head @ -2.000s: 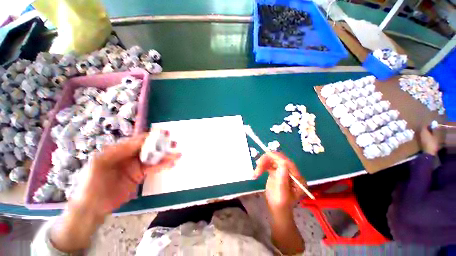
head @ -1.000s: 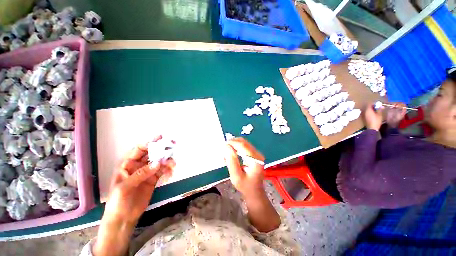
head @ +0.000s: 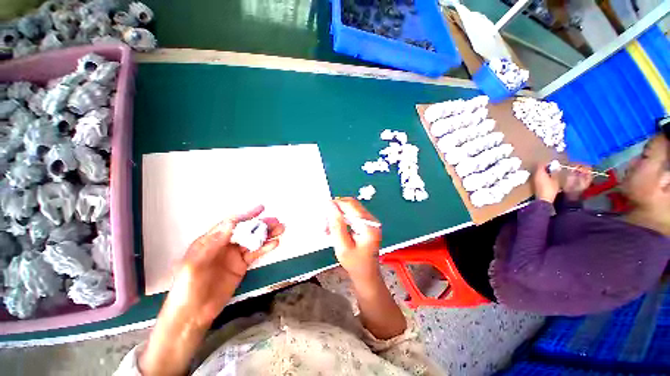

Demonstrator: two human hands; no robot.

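My left hand (head: 220,253) holds a grey-white moulded piece (head: 250,233) in its fingers, above the white sheet (head: 228,176); a dark spot shows on the piece. My right hand (head: 356,235) holds a thin pale stick (head: 367,221) near the sheet's right edge, apart from the piece. The stick's tip is hard to make out against the sheet. Small white pieces (head: 408,170) lie in a loose pile on the green bench, right of the sheet.
A pink tray (head: 123,176) heaped with grey castings is at left, more castings (head: 73,29) behind it. A blue tray (head: 389,51) is at the back. At right are a brown board (head: 474,209) with rowed white pieces, a small blue box (head: 491,84), a person in purple (head: 566,257) and a red stool (head: 433,275).
Since one second ago, my left hand has moved slightly right and opened its fingers somewhat around the piece. A small white piece near my right fingertips no longer shows on the bench.
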